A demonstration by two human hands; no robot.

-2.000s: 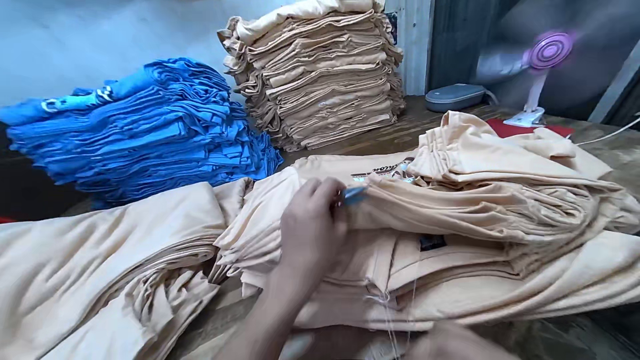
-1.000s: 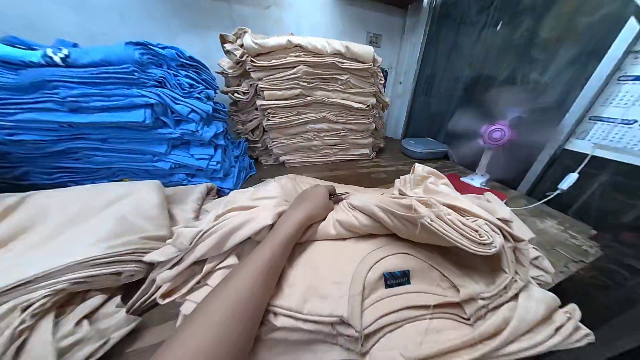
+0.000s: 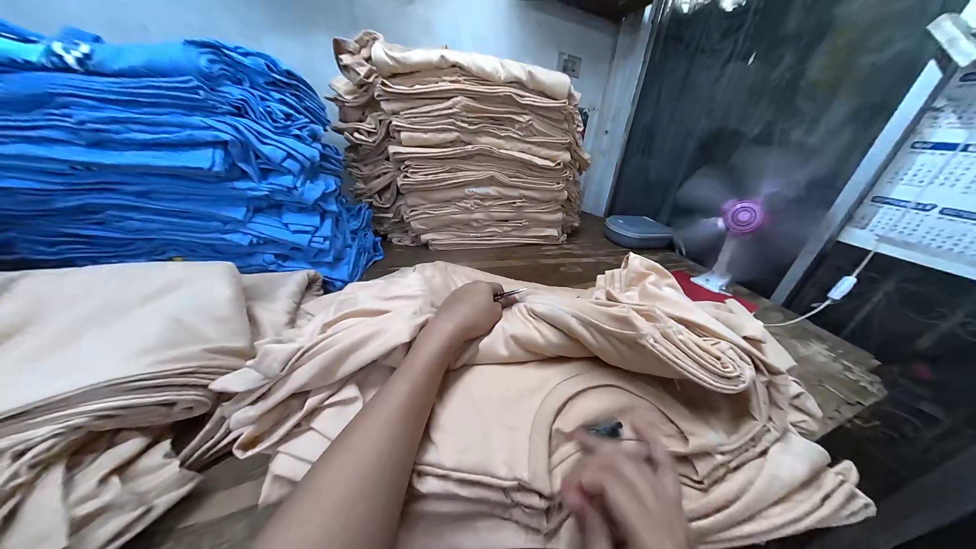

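Note:
My left hand [image 3: 471, 314] is closed around a small metal tool [image 3: 509, 293], perhaps thread snips, and presses on the folded-back part of a beige T-shirt pile [image 3: 564, 328]. Below it lies a shirt's round neckline [image 3: 550, 415] with a dark neck label [image 3: 606, 429]. My right hand [image 3: 621, 488], blurred, is over that neckline close to the label; whether its fingers hold anything cannot be told.
Folded beige fabric [image 3: 122, 328] lies at the left. Behind stand a blue garment stack [image 3: 152, 168] and a tall beige one [image 3: 480, 152]. A grey-blue case [image 3: 639, 231], a spinning fan [image 3: 742, 217] and a cable with a white switch [image 3: 842, 288] are at the right.
My right hand, only a blur at the bottom edge two seconds ago and out of view one second ago, is now at the neckline. The view has swung right.

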